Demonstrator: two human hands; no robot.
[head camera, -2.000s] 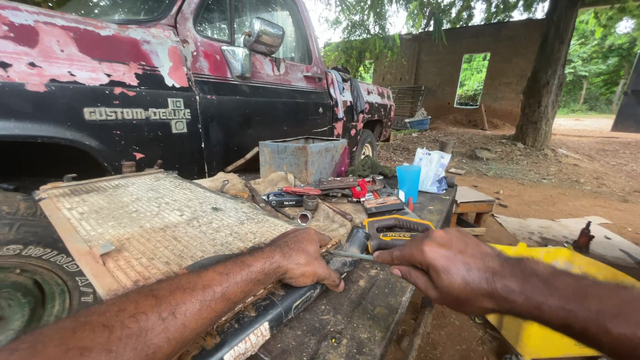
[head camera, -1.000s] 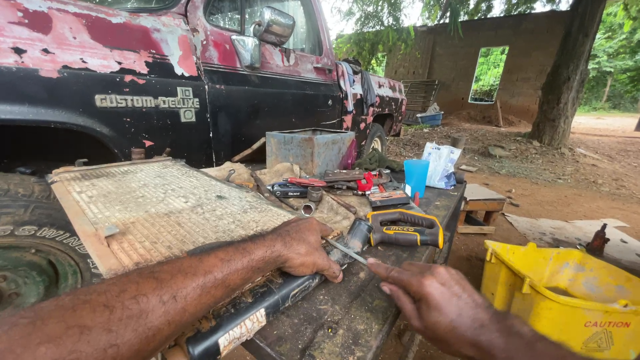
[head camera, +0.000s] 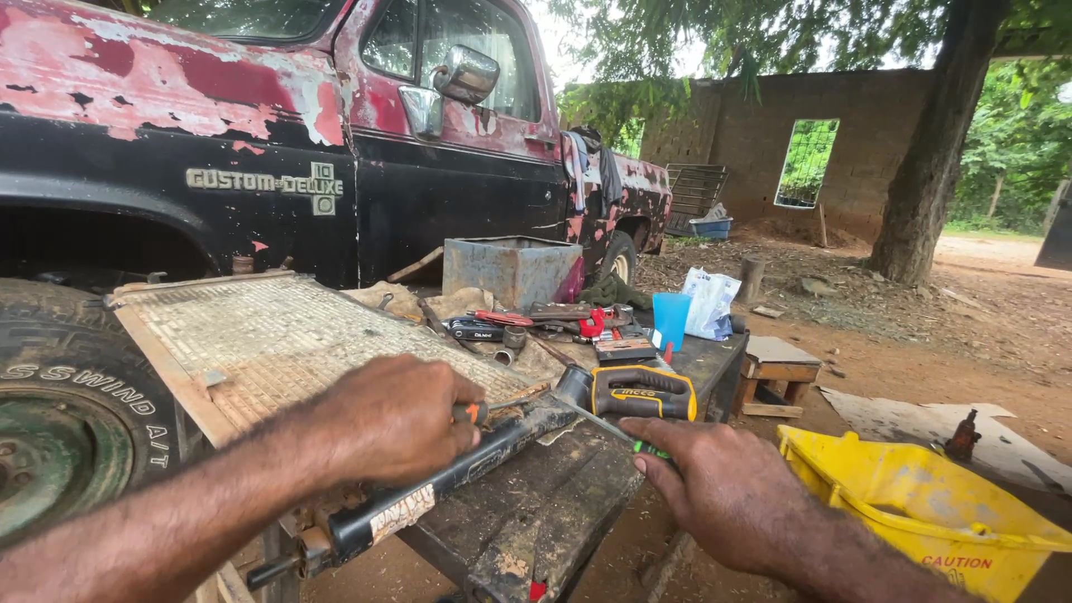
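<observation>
A black cylindrical tube (head camera: 456, 469), perhaps a shock absorber, lies slantwise along the dark workbench (head camera: 536, 511). My left hand (head camera: 402, 419) is closed on an orange-and-dark screwdriver handle (head camera: 471, 413), its shaft pointing right to the tube's far end. My right hand (head camera: 712, 486) grips a tool with a green-and-black handle (head camera: 651, 450), probably a screwdriver; its long metal shaft reaches the same end from the other side. Both tips are too small to tell exactly where they bear. Just beyond lies a yellow-and-black saw handle (head camera: 643, 394).
A dusty radiator core (head camera: 276, 335) lies at the left, near the old truck (head camera: 469, 184). Tools, a blue cup (head camera: 670, 318) and a metal box (head camera: 512, 268) stand farther back. A yellow bucket (head camera: 921, 494) is at the right, near a wooden stool (head camera: 775, 368).
My left hand, earlier resting around the tube near its far end, is now raised above it with a screwdriver. My right hand still holds its tool at that end.
</observation>
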